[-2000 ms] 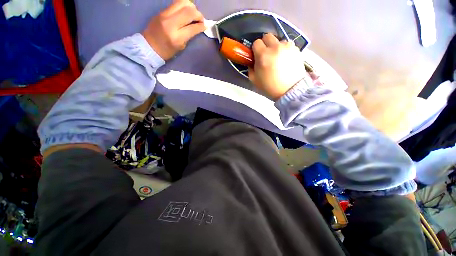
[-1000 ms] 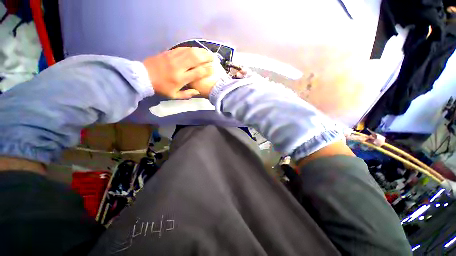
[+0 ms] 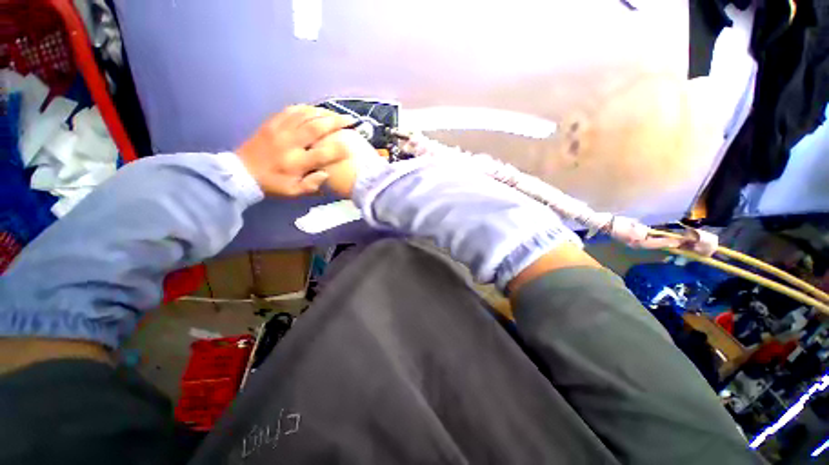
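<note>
The steam iron (image 3: 384, 118) lies flat on the pale ironing table (image 3: 218, 54), its dark rear corner showing beyond my hands. My right hand (image 3: 341, 168) is on the iron's handle; only a bit of orange shows near the wrist. My left hand (image 3: 289, 153) lies over my right hand, fingers bent; whether it holds anything is hidden. A white curved strip (image 3: 329, 215) lies at the table's near edge, partly under my right sleeve. Another white curved strip (image 3: 491, 121) lies beyond the iron to the right.
The wrapped steam hose (image 3: 545, 202) runs from the iron to the right. A red basket (image 3: 91, 68) with white pieces (image 3: 77, 150) stands at left. A white piece (image 3: 307, 18) lies at the far side. Dark fabric (image 3: 773, 82) hangs at far right. A red crate (image 3: 215, 377) is on the floor.
My left hand has moved from beside the iron's tip onto my right hand. The view has shifted, showing more of the hose and the red basket. My right hand stays on the iron.
</note>
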